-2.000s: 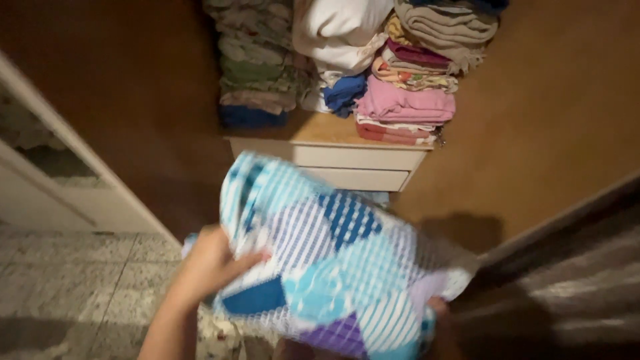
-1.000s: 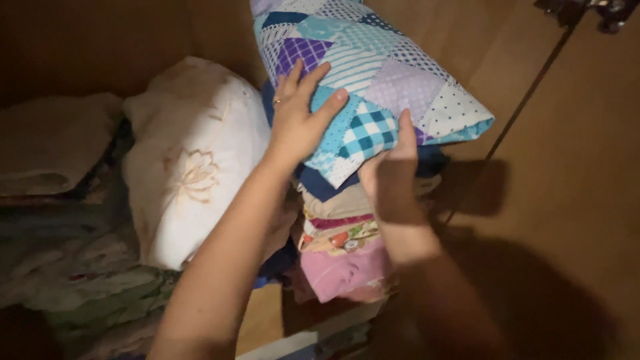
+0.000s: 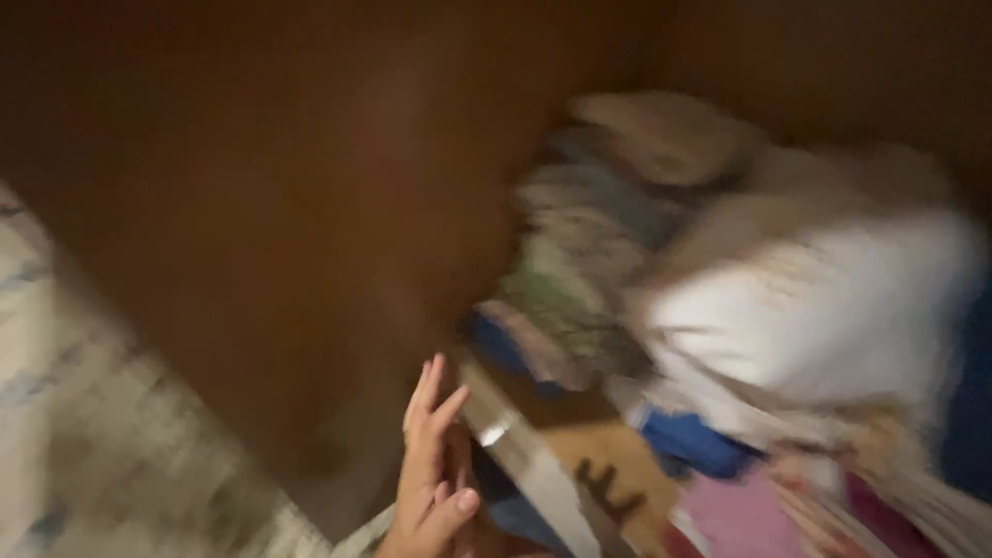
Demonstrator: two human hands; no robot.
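My left hand is raised at the bottom centre with its fingers extended and parted, holding nothing. Close against its right side, a darker, blurred part of my right hand shows, mostly hidden; its finger pose is unclear. To the right of the hands, folded cloths lie stacked on a wooden shelf: a greenish stack, a large white cloth bundle, a blue cloth and a pink cloth. The patchwork cloth is not in view.
A brown wooden cabinet panel spans the left and centre. The pale edge of a drawer front runs diagonally beside my hands. Speckled floor shows at the lower left. Dark blue cloth is at the right edge. The view is blurred.
Earlier both hands were on the folded patchwork cloth, which lay over the right-hand stack one second ago; my left hand has let go of it. The view has swung strongly to the left.
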